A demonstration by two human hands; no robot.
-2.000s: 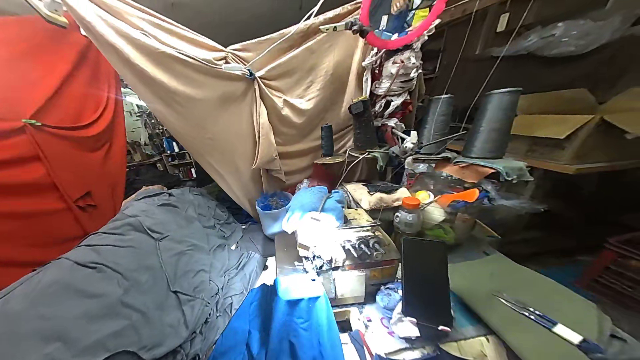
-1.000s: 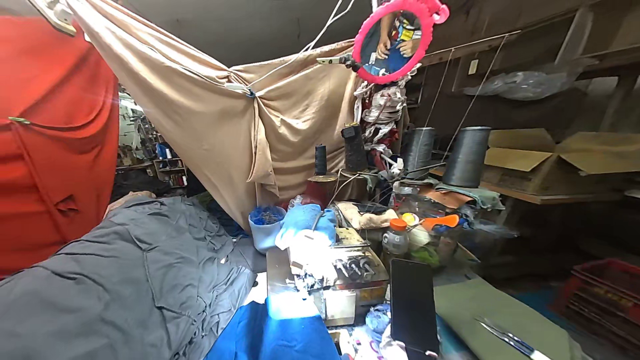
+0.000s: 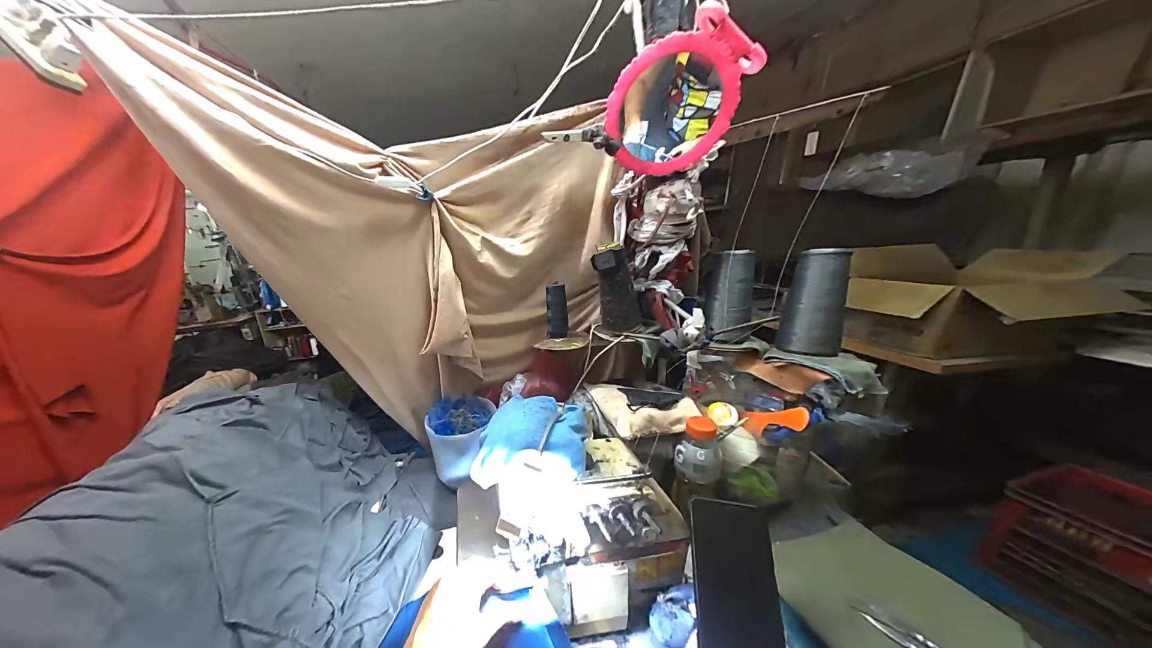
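At the bottom edge, what looks like my left hand (image 3: 461,605) lies on blue fabric (image 3: 536,619), just in front of a sewing machine (image 3: 630,517). Strong glare from the machine's lamp washes out its fingers, so its grip cannot be made out. My right hand is out of view. A light blue cloth (image 3: 531,432) is draped at the machine's back left, beside a white tub (image 3: 457,450) with a blue liner. To the right of the machine a dark phone-like slab (image 3: 736,576) stands upright.
Grey fabric (image 3: 225,513) is heaped at left. An orange-capped bottle (image 3: 699,450) and thread cones (image 3: 813,301) stand behind. A metal tool (image 3: 891,625) lies on the green surface (image 3: 882,576) at right. A pink-framed mirror (image 3: 616,99) hangs above; a red crate (image 3: 1080,522) sits low right.
A hand has come into view at the bottom edge, over the blue fabric. Less of that fabric shows in front of the machine. The view has shifted somewhat.
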